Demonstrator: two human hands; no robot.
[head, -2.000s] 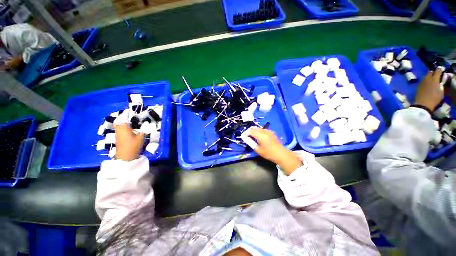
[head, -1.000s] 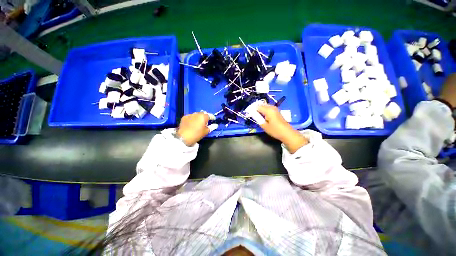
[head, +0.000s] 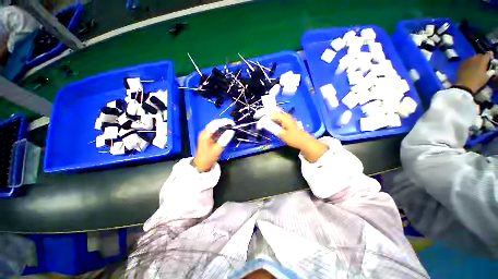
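The blue centre tray (head: pixel 192 117) holds a tangled heap of black stemmed inserts (head: pixel 240 90) and a few white covers (head: pixel 290 82) at its right. My left hand (head: pixel 206 150), with white-covered fingertips, pinches a black stemmed insert (head: pixel 222 131) at the tray's front left; its pale stem points right. My right hand (head: pixel 292 133) is at the front of the heap, its fingers closed around a white piece (head: pixel 268 123) that looks like a cover. White finger coverings blur its outline. The two hands are a short gap apart.
The left blue tray (head: pixel 71 128) holds white-and-black fitted pieces (head: pixel 131 117). The right blue tray (head: pixel 319 65) holds white covers (head: pixel 371 82). A neighbour's sleeve (head: pixel 442 131) and hand are at far right. A dark bench edge (head: pixel 82 196) runs in front, a green belt (head: pixel 218 35) behind.
My left hand has moved from the left tray to the centre tray and now holds a black insert. My right hand has stayed over the centre tray's front. The camera view has shifted.
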